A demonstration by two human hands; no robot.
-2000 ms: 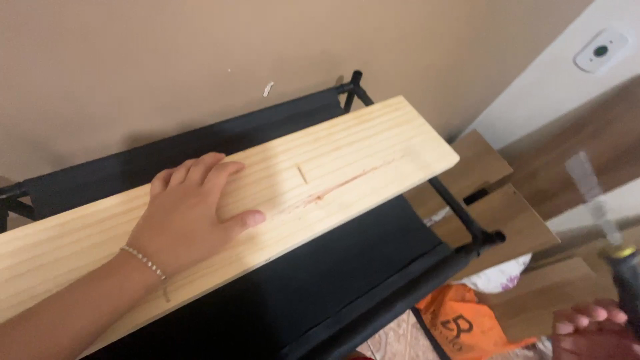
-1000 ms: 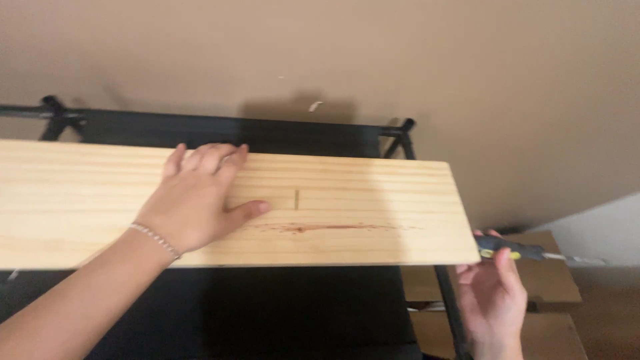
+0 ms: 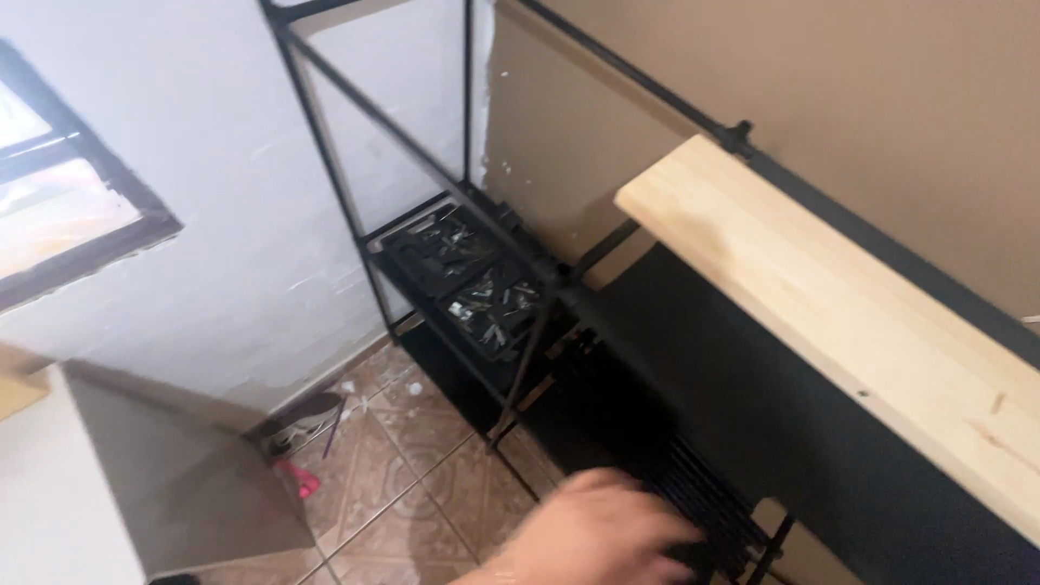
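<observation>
My left hand [image 3: 605, 528], blurred, is at the bottom edge, below the pale wooden board and in front of the black rack; its fingers point right and down, and whether they hold anything cannot be made out. The pale wooden board [image 3: 812, 301] lies slantwise across the top of the rack, with a small dark hole in its near edge and a reddish streak at the right. Black fabric or panel [image 3: 731, 366] shows under it. An open black case [image 3: 435, 272] with many small metal pieces rests on a lower level to the left. My right hand is out of view.
The black metal tube frame [image 3: 390, 134] rises at upper left near the white wall. Below are floor tiles [image 3: 406, 479] with a pink object [image 3: 301, 478] and small debris. A pale cabinet or box [image 3: 187, 479] stands at lower left, under a dark-framed window [image 3: 106, 179].
The view has swung left to the board's other end. My left hand has come off the board. My right hand, which held a screwdriver by the board's right end, has left the view.
</observation>
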